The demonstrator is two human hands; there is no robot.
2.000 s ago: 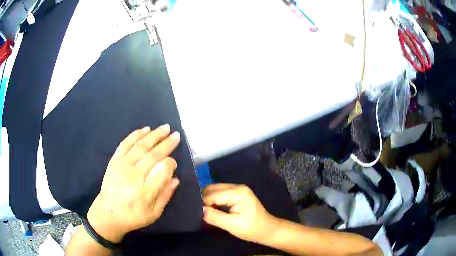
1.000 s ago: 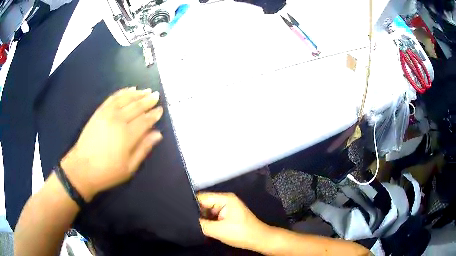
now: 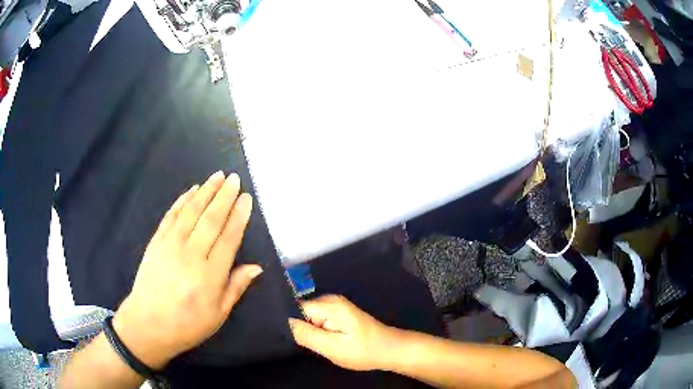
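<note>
A large black fabric panel (image 3: 144,144) lies on the white table (image 3: 380,137), its straight right edge running from the presser foot (image 3: 216,64) down over the table's front edge. My left hand (image 3: 194,266) lies flat on the panel, palm down, fingers pointing up towards the machine. My right hand (image 3: 334,330) pinches the panel's right edge between thumb and fingers, just below the table's front edge. Metal sewing machine parts (image 3: 194,19) show at the top, cut off by the frame. A long black fabric piece (image 3: 26,251) lies at the far left.
Thin pink and blue snips (image 3: 450,29) lie at the back of the table. Red-handled scissors (image 3: 629,80) and a clear plastic bag (image 3: 596,175) with white cord hang at the right. Grey-white curved fabric pieces (image 3: 547,319) are heaped below right. A brownish cord (image 3: 549,99) crosses the table's right part.
The panel has advanced under the presser foot since the first frame. My left hand moved up the panel, then back down towards me. My right hand still pinches the edge.
</note>
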